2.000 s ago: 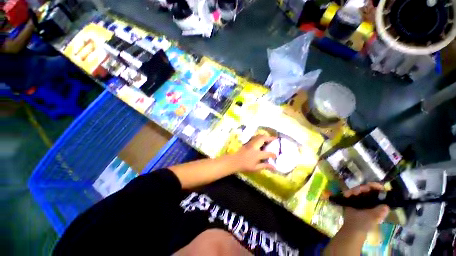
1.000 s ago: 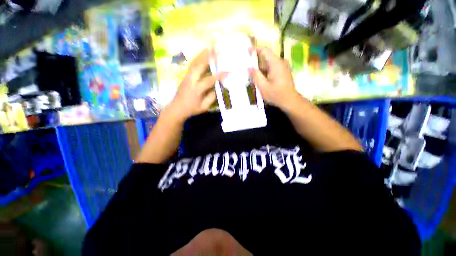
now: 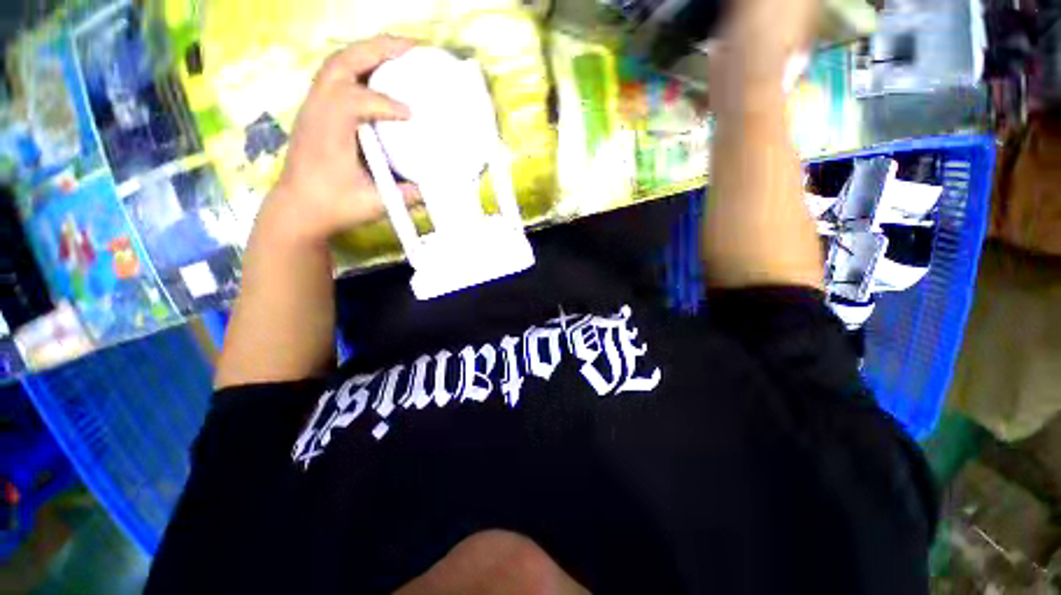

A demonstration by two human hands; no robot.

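Note:
A white housing with two bracket arms and a flat foot [image 3: 448, 151] lies over the yellow tray [image 3: 273, 52], its foot reaching past the bench's near edge towards my shirt. My left hand [image 3: 349, 140] holds the housing by its left side, fingers around its rounded upper end. My right hand [image 3: 774, 29] is at the top edge of the picture, right of the tray, blurred and partly cut off. Whether it holds anything cannot be told. A dark blurred object shows just left of it.
A blue crate [image 3: 966, 279] with white and black parts [image 3: 867, 233] stands below the bench edge at right. Another blue crate [image 3: 99, 418] is at lower left. Colourful printed sheets [image 3: 99, 250] cover the bench at left. A grey-white box [image 3: 919, 47] is at upper right.
My right hand has let go of the housing and moved up and right. My left hand still holds the housing, now further left in view. The view has shifted right.

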